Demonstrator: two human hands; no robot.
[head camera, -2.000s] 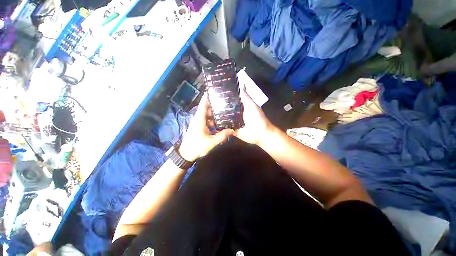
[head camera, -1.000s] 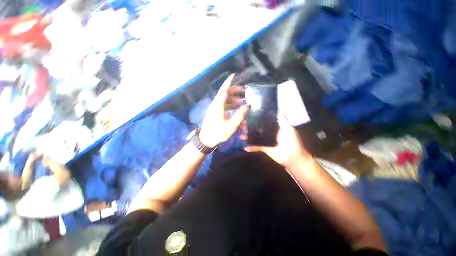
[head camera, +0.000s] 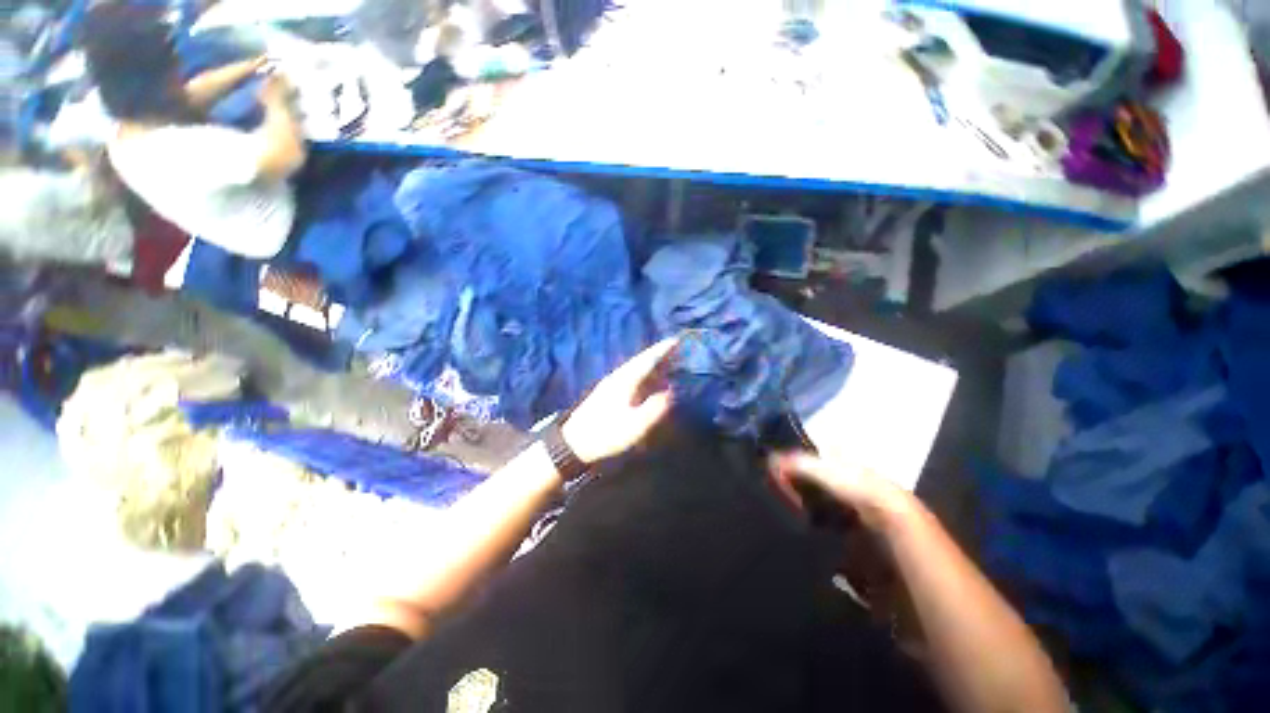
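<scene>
My left hand (head camera: 623, 404), with a dark wristband, is in front of my body with its thumb and fingers apart. It looks empty and overlaps the lower edge of a blue garment heap (head camera: 745, 341). My right hand (head camera: 843, 490) is blurred, low at the right of my dark clothing. Its fingers are closed around a dark thing that looks like the smartphone (head camera: 788, 436), seen nearly edge-on and mostly hidden against the clothing.
A white flat top (head camera: 891, 407) lies beyond my right hand. A blue-edged sewing table (head camera: 669, 119) crosses ahead. Blue garments (head camera: 515, 279) heap below it and more (head camera: 1156, 460) lie at right. Cream fabric (head camera: 139, 432) is at left. Another person (head camera: 209, 174) is at upper left.
The view has swung left, bringing the person and cream fabric in. The phone has dropped from between my hands to low at the right, its screen no longer visible. My hands are farther apart.
</scene>
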